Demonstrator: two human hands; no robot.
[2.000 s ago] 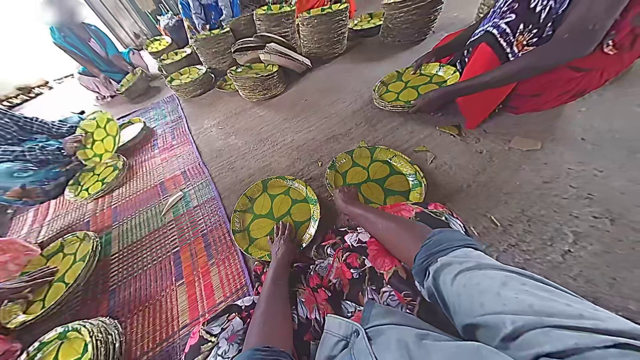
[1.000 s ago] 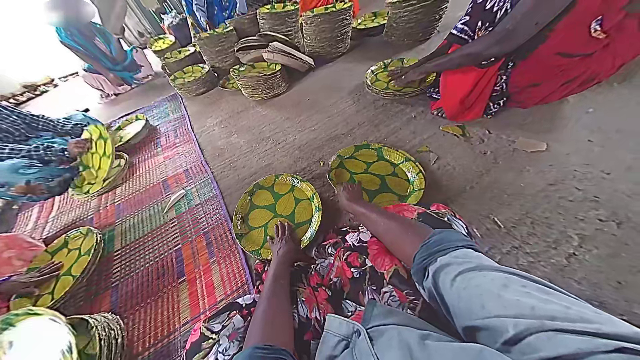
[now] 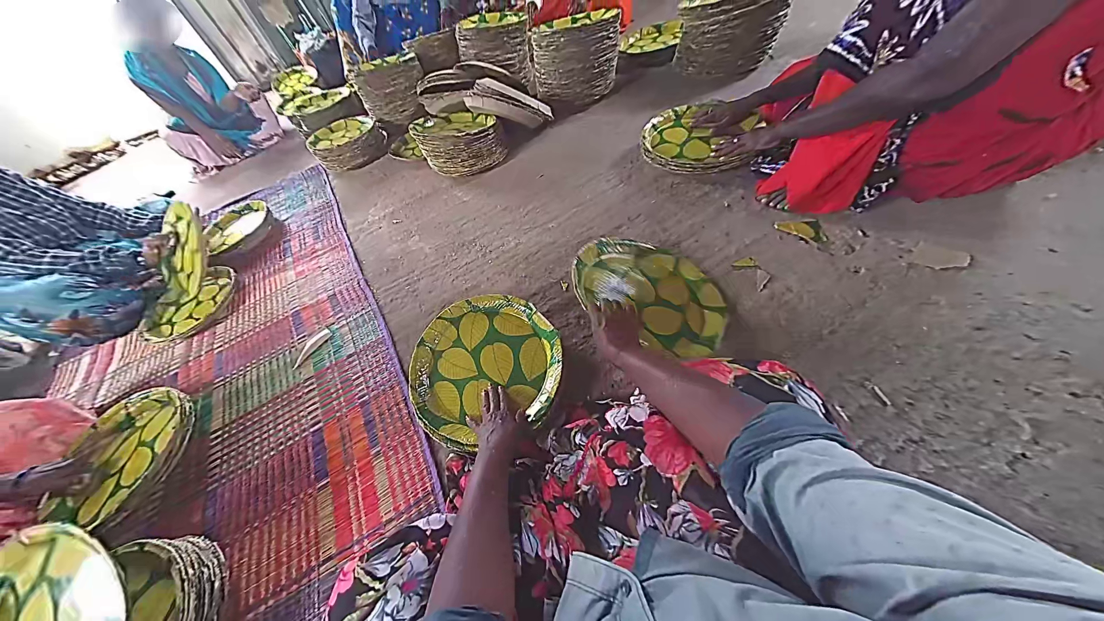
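Two round plates with a green and yellow leaf pattern are in front of my lap. My left hand point(image 3: 498, 423) rests spread on the near rim area of the left plate point(image 3: 496, 354), which lies on the ground beside the mat. At the right plate point(image 3: 681, 302), my right hand point(image 3: 617, 329) is on the left near edge; this plate is tilted and blurred. Whether the right fingers grip its rim I cannot tell. The two plates are apart. A cloth with red and white flowers point(image 3: 595, 483) covers my lap.
A woven striped mat point(image 3: 302, 379) spans the left. People handle similar plates at the left edge and upper right point(image 3: 686, 138). Tall stacks point(image 3: 576, 60) and a shorter stack point(image 3: 457, 142) stand at the back. Scraps point(image 3: 802, 229) lie on the ground at right.
The right plate has tilted and turned under my right hand. My left hand stays on the left plate. At upper right, a co-worker's plate has gone from raised to lying low.
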